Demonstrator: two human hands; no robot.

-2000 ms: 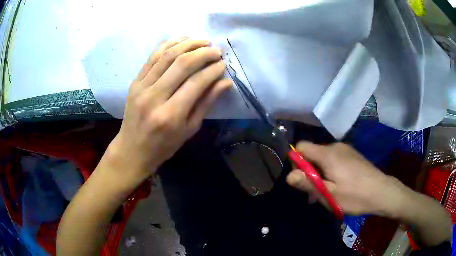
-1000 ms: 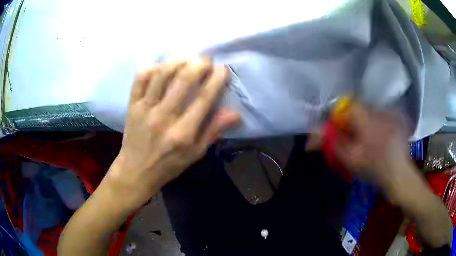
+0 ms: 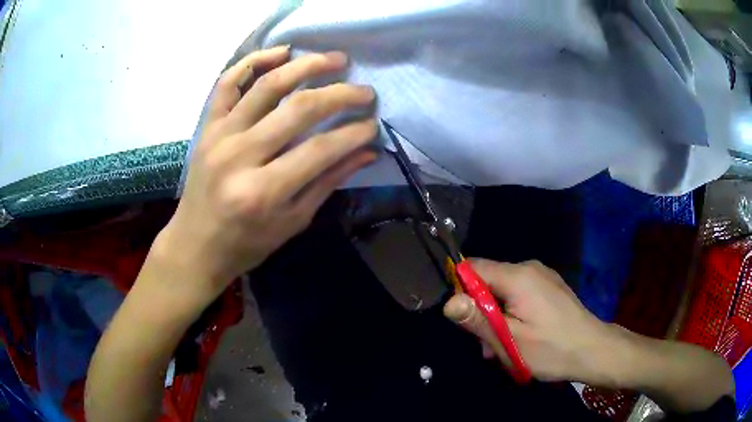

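A garment panel (image 3: pixel 511 99) lies pale side up on the white table and hangs slightly over its front edge. My left hand (image 3: pixel 272 157) lies flat on the panel, palm down with fingers spread, pressing it. My right hand (image 3: pixel 536 317) holds scissors (image 3: pixel 429 210) by the red and yellow handles. The dark blades point up and left, with the tips on the panel beside my left fingertips. A thin dark line runs from the tips toward the panel's front edge. I cannot tell whether the blades are cutting through the cloth.
The white table (image 3: pixel 107 82) has a curved front edge with green padding (image 3: pixel 99 177). Below left is a red basket (image 3: pixel 74 255) with bluish cloth. Another red basket (image 3: pixel 726 288) stands at the right. My black-clothed lap (image 3: pixel 330 330) is below the edge.
The panel has shifted and bunched further up over the table. The right hand moved away with the scissors, then came back with the blades at the left fingertips. The left hand stays on the panel.
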